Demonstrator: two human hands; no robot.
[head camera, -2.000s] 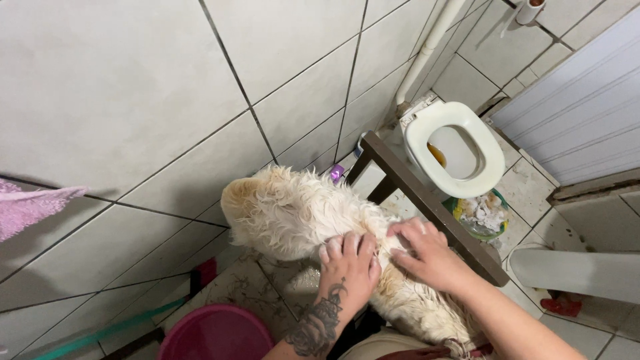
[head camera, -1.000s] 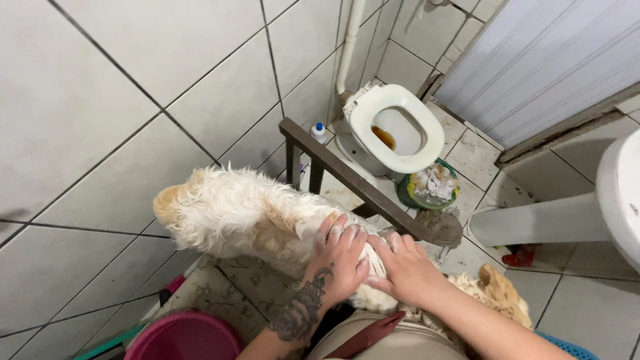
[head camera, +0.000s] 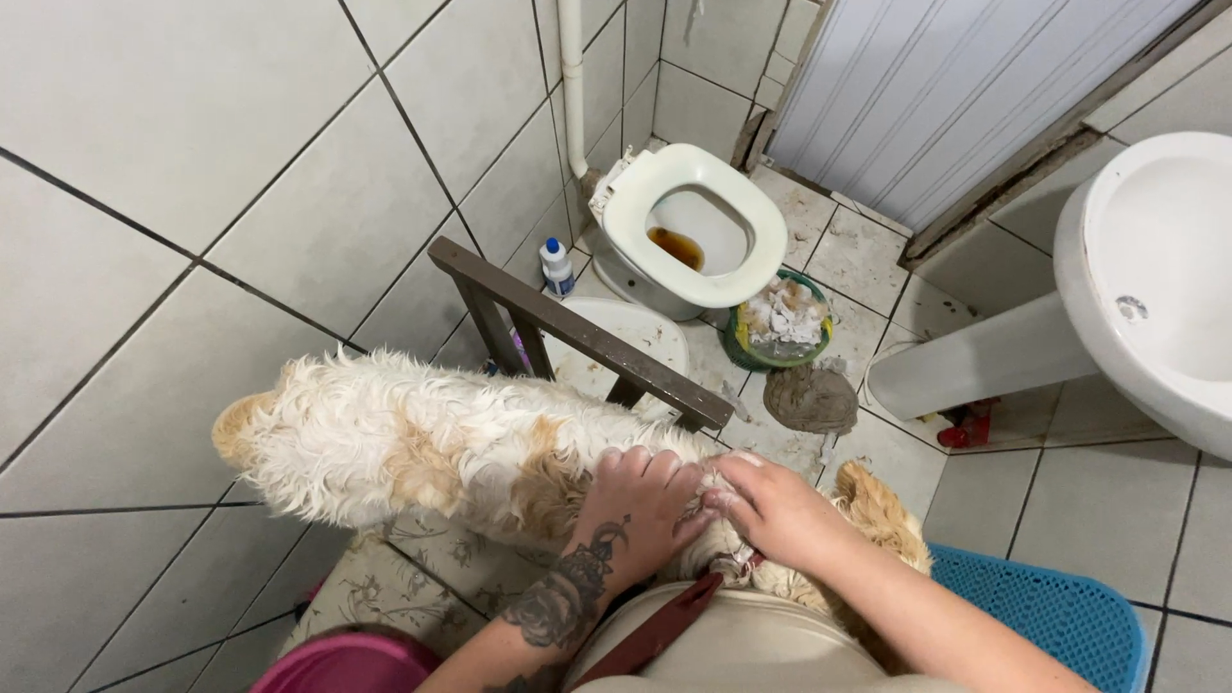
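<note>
A wet dog with white and tan curly fur (head camera: 462, 433) stretches from the tiled wall across to the person's front. My left hand (head camera: 640, 500), below a tattooed forearm, lies palm down on the fur of its back, fingers spread a little. Close beside it, my right hand (head camera: 770, 505) presses into the fur near the dog's neck, its fingers bent; whether they pinch fur cannot be told. A dark red strap (head camera: 664, 630) runs from the dog's neck area over the person's lap. The dog's tan ear (head camera: 881, 510) shows beyond my right forearm.
A brown metal frame (head camera: 587, 332) stands behind the dog. Farther back are a toilet (head camera: 712, 279), a bottle with a blue cap (head camera: 556, 267) and a green waste basket (head camera: 746, 361). A pedestal sink (head camera: 1078, 260) and blue plastic mat or basket (head camera: 1049, 606) are right; a pink basin (head camera: 346, 664) lies lower left.
The view has shifted rightward. Both hands stay on the dog's fur; my right hand has moved toward its neck. The dog's ear, not seen two seconds ago, now shows beside my right forearm.
</note>
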